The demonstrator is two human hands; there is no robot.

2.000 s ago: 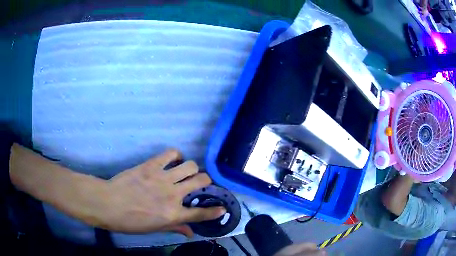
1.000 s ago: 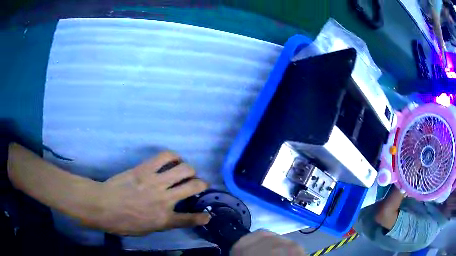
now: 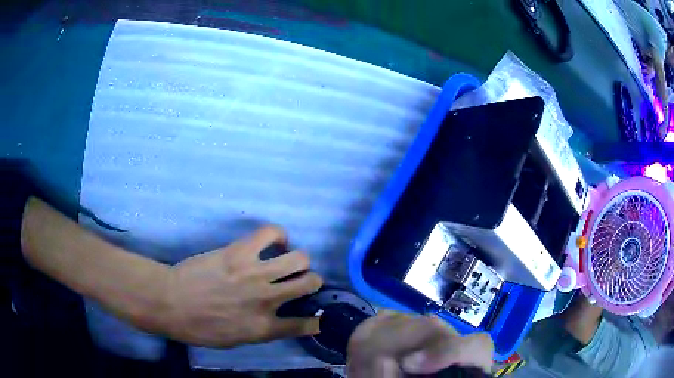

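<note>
A round black ear cup [image 3: 341, 308] lies at the near edge of the white foam mat [image 3: 244, 140]. My left hand [image 3: 236, 295] rests over its left side, with fingers on the cup. My right hand [image 3: 414, 345] is at the cup's right side, blurred and closed around a dark tool, likely the electric screwdriver [image 3: 451, 370], which is mostly hidden by the hand and cut off by the lower edge. The tool's tip is hidden.
A blue tray [image 3: 399, 184] holds the screw feeder [image 3: 465, 162], with clear plastic [image 3: 517, 77] on it. A pink fan [image 3: 628, 251] stands at the right, with a person's sleeve [image 3: 617, 341] below it. Headphones [image 3: 550, 29] lie on the conveyor at upper right.
My right hand has come in from the lower edge with the screwdriver to the cup. My left hand stays on the cup. The view has shifted, so tray and fan appear lower and further right.
</note>
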